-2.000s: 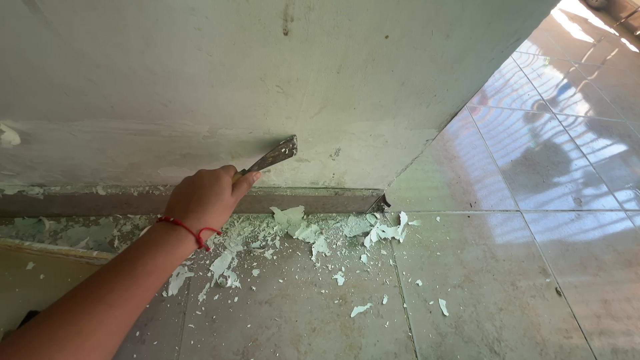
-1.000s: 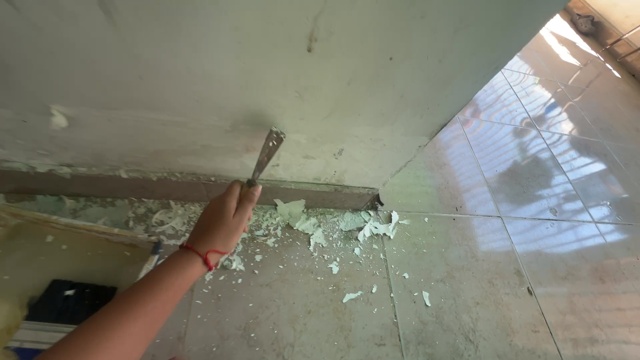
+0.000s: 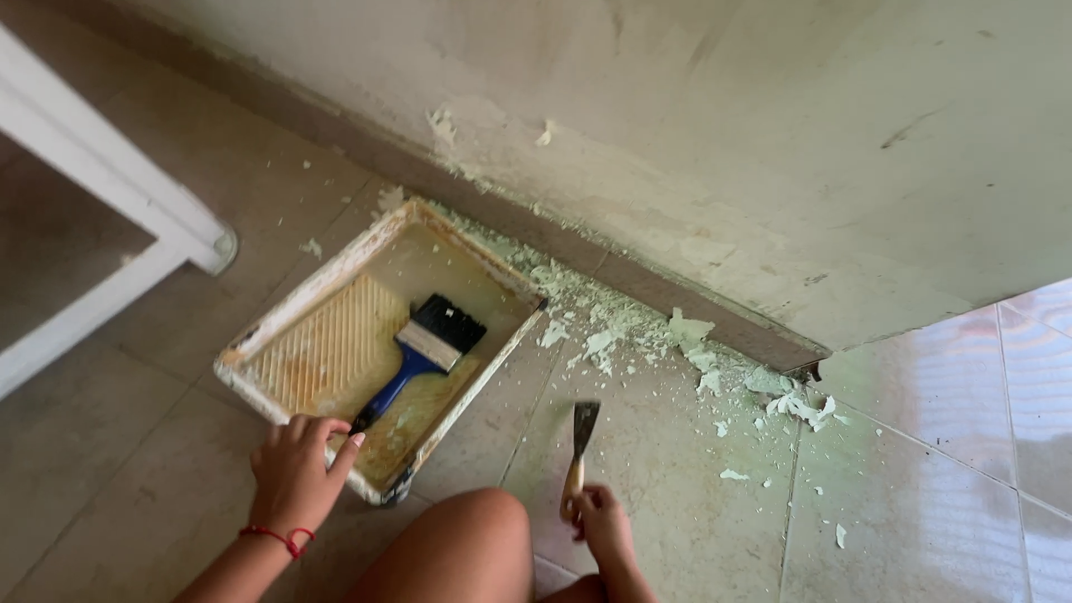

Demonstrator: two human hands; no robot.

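Note:
My left hand (image 3: 306, 469), with a red cord bracelet at the wrist, has its thumb and forefinger on the end of a paintbrush handle. The wide paintbrush (image 3: 419, 347) has a blue handle, a metal ferrule and black bristles. It lies slanted in a stained paint tray (image 3: 289, 306) with ribs and cloudy liquid. To the right, my right hand (image 3: 601, 523) grips the wooden handle of a scraper (image 3: 585, 427), its metal blade pointing up, above the floor tiles. Pale green paint flakes (image 3: 615, 335) are strewn along the foot of the wall (image 3: 712, 167).
A brown tile skirting (image 3: 519, 218) runs along the wall and ends at a corner on the right. A white frame leg (image 3: 197, 234) stands on the floor at the left. My bare knee (image 3: 469, 536) is at the bottom, between my hands.
The scraper, held against the wall by my left hand before, is in my right hand. My left hand has moved to the paintbrush in the tray. The view has swung left and down.

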